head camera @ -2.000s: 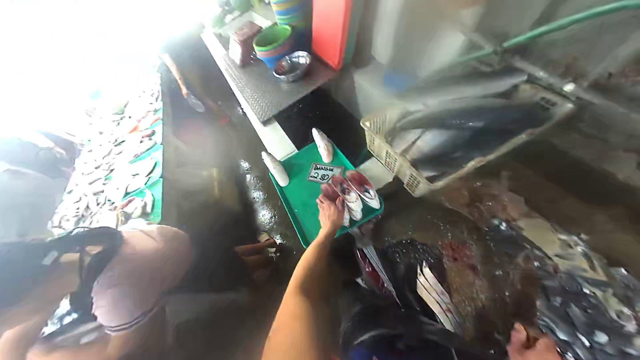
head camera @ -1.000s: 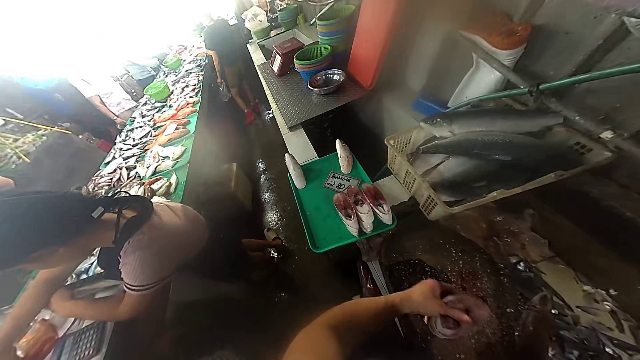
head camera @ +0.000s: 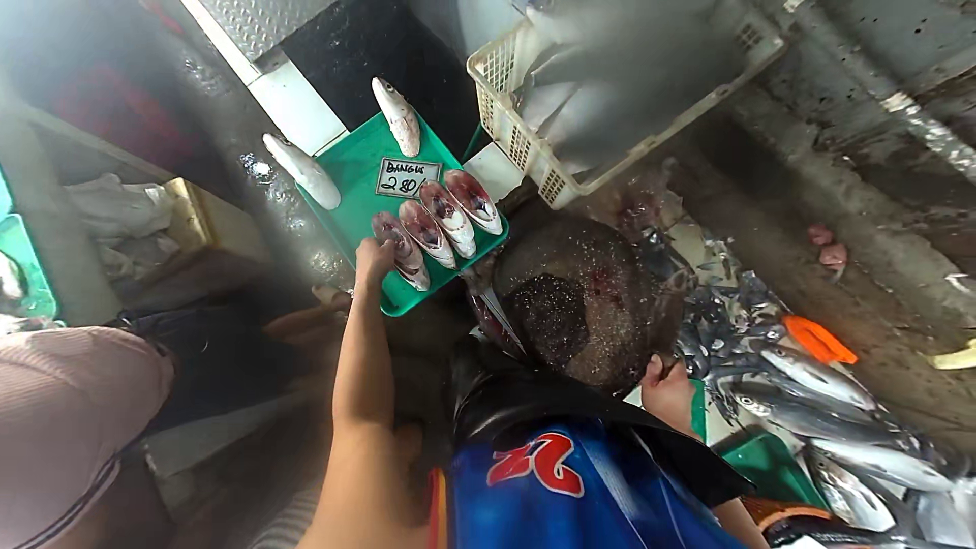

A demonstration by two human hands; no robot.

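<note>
My left hand (head camera: 375, 259) has its fingers at the leftmost cut fish piece (head camera: 402, 252) on a green plastic tray (head camera: 347, 229). Several cut pieces lie there in a slanted row, red cut faces showing. A fish portion with its head (head camera: 397, 118) lies at the tray's upper edge and another pale portion (head camera: 303, 171) at its left edge, beside a handwritten sign (head camera: 408, 178). My right hand (head camera: 669, 389) is at the lower right rim of a round, dark chopping block (head camera: 610, 305); its fingers are curled, and whether they grip anything is unclear. A narrow blade (head camera: 501, 316) lies left of the block.
A cream plastic crate (head camera: 553, 179) of large fish stands beyond the block. Whole fish (head camera: 820, 408) are piled at the right, near an orange object (head camera: 820, 339) and a green tray (head camera: 770, 465). A person in a pink top (head camera: 76, 427) is close on the left.
My left hand has come to the tray, where one more cut piece lies at the left of the row than a second ago. The view has tilted down and moved closer.
</note>
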